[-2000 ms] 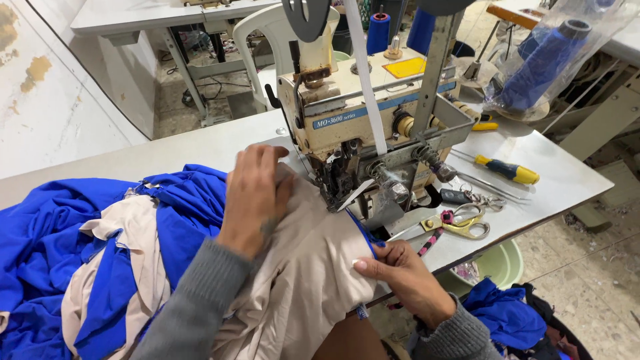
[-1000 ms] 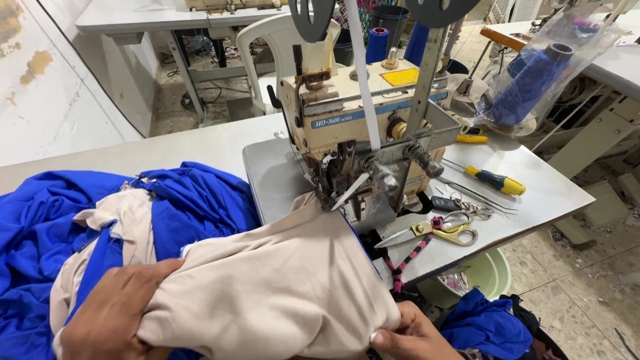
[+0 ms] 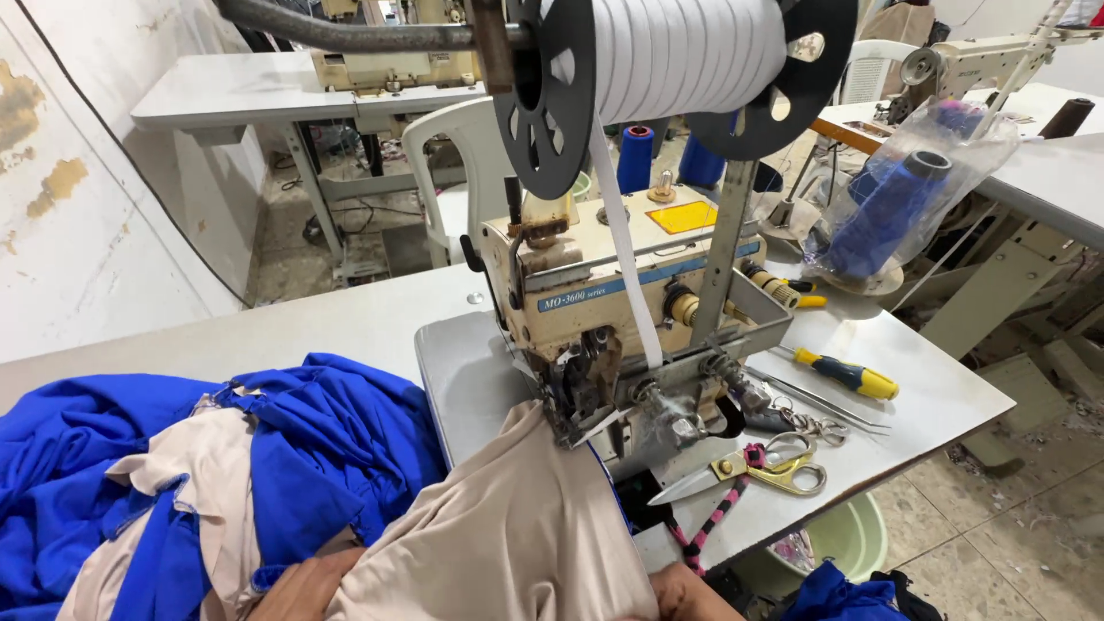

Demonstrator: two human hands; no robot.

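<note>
Beige fabric [image 3: 517, 517] runs from beneath the presser area of an overlock sewing machine [image 3: 604, 293] toward the lower edge of the view. My left hand [image 3: 306, 586] grips its left side, low in the picture, with the fingertips partly hidden. At the fabric's right side my right hand [image 3: 690, 595] holds the edge, mostly cut off by the frame. White elastic tape [image 3: 623, 250] hangs from a large black-flanged reel [image 3: 690, 60] down to the machine's front. A blue edge shows along the fabric's right side. Blue and beige fabric [image 3: 319, 440] lies bunched left of the machine.
Gold-handled scissors [image 3: 750, 470], long tweezers [image 3: 819, 401], a yellow screwdriver [image 3: 845, 373] and keys [image 3: 815, 423] lie right of the machine. Below the table's edge stands a pale green bin [image 3: 862, 539] beside blue cloth [image 3: 837, 595]. Bagged blue thread [image 3: 888, 216] stands behind, at the right.
My left hand has come away from beside the needle area, down and left along the fabric. My right hand has also moved lower. The view has tilted up, showing the reel.
</note>
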